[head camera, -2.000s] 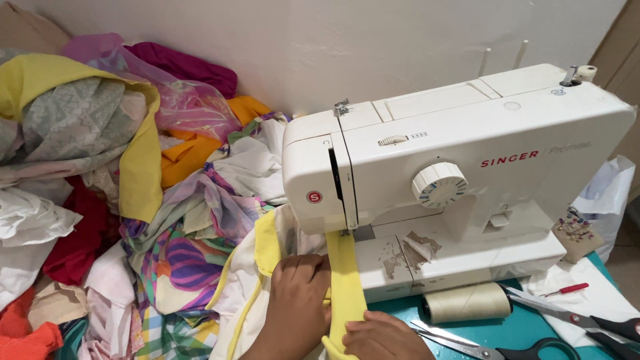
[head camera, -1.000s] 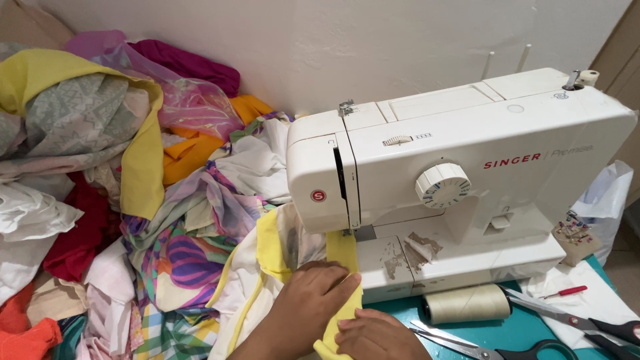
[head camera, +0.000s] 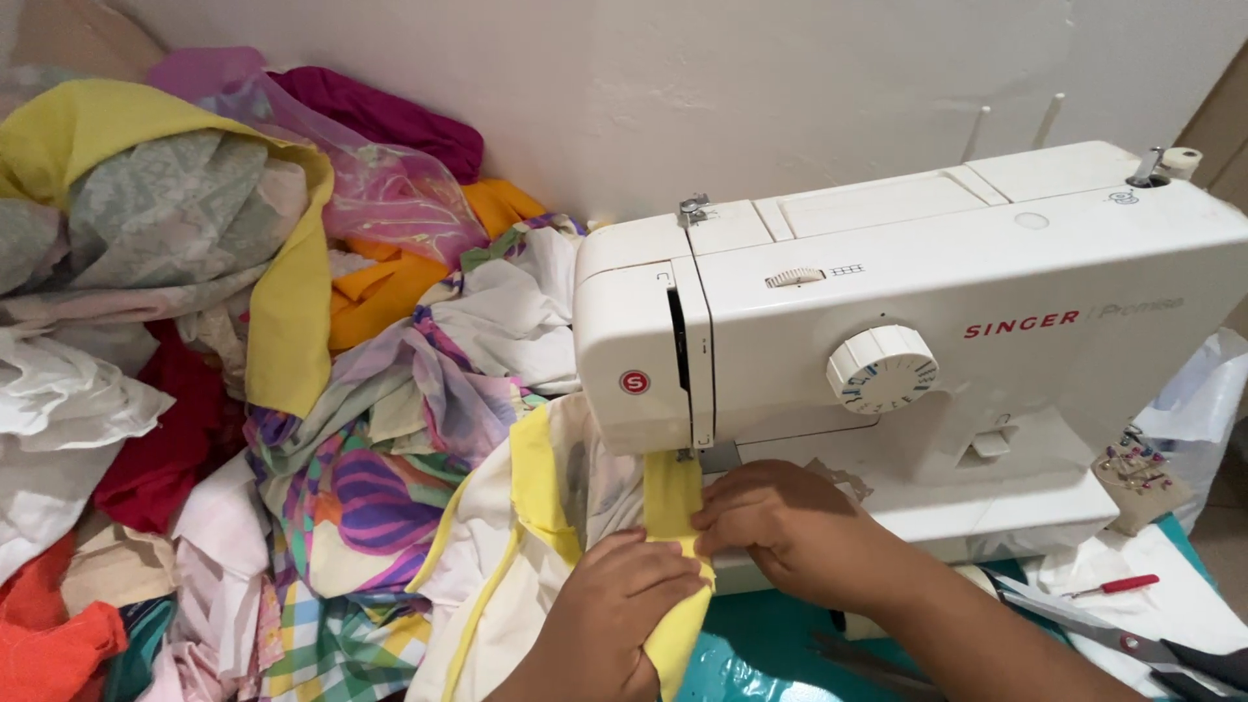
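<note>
A white Singer sewing machine (head camera: 780, 322) stands before me, with a yellow fabric band (head camera: 673, 497) running under its needle area. The needle and presser foot are mostly hidden below the head. My left hand (head camera: 624, 604) grips the band in front of the machine, its fingertips on the yellow cloth. My right hand (head camera: 780, 531) pinches the band's right edge closer to the needle. White cloth with yellow trim (head camera: 487, 575) hangs beside my left hand, and its join to the band is hidden.
A heap of mixed fabrics (head camera: 390, 448) fills the left side. At right lie scissors (head camera: 1102, 634), a seam ripper with a red handle (head camera: 1121, 585) and a pincushion with pins (head camera: 1141, 478). A thread cone (head camera: 863, 626) is partly behind my right arm. A wall stands behind.
My right hand has moved up and right along the band, from near the bottom to beside the needle area. My right forearm now covers much of the thread cone.
</note>
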